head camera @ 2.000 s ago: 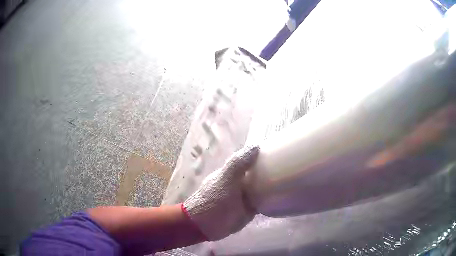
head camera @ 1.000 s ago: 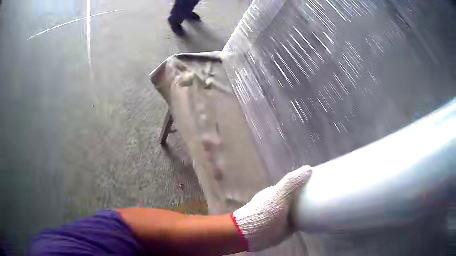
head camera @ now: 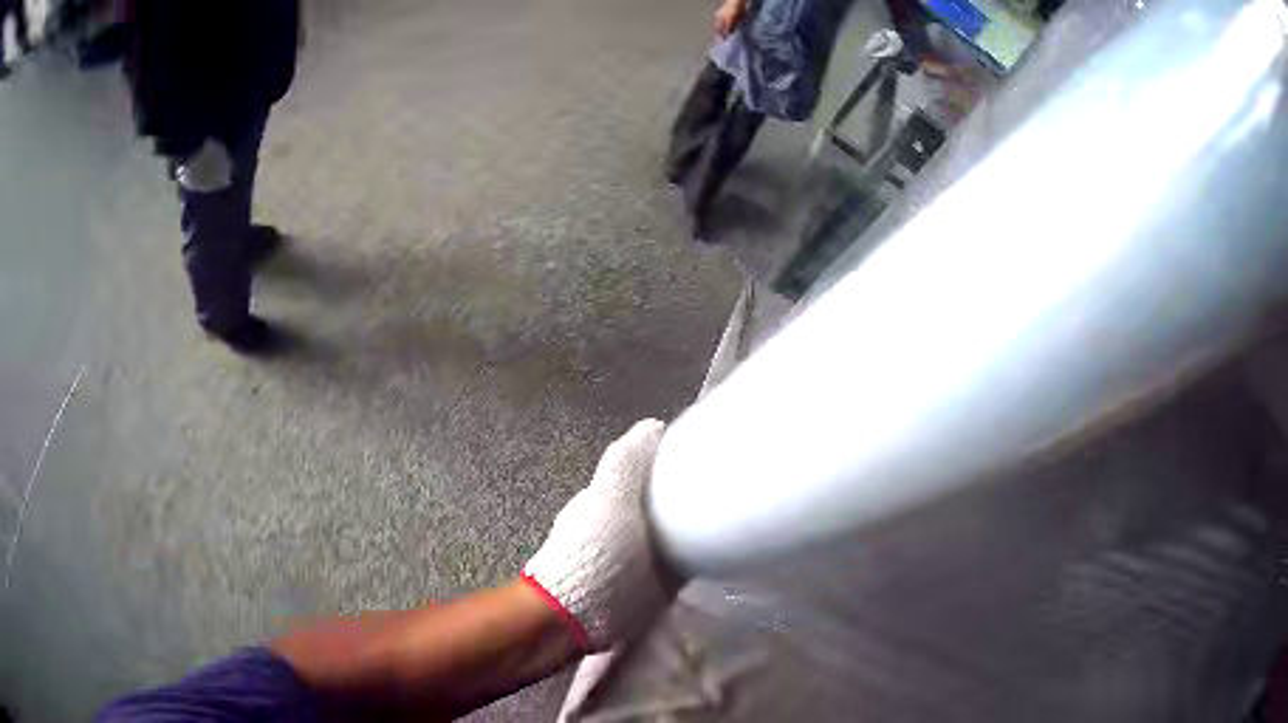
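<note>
My left hand (head camera: 605,544), in a white knitted glove with a red cuff band, holds the lower left end of the shiny whitish stretch film roll (head camera: 961,325). The roll slants up to the upper right of the view. Its far end is at the picture's edge, and my right hand is not in view. The wrapped load (head camera: 1017,607) lies below and to the right of the roll, under glossy, wrinkled film. A creased grey-beige flap (head camera: 657,671) shows at the load's lower side, just below my left hand.
A person in dark clothes (head camera: 219,212) stands on the grey concrete floor (head camera: 466,311) at the upper left. Another person's legs (head camera: 728,134) are at the top centre. Beside them is a dark green rack or frame (head camera: 841,226) with oddments, partly hidden by the roll.
The view has swung round the load. Two people and the rack have come into view, and the load's long side is now mostly hidden. My left hand still holds the roll, now tilted more steeply.
</note>
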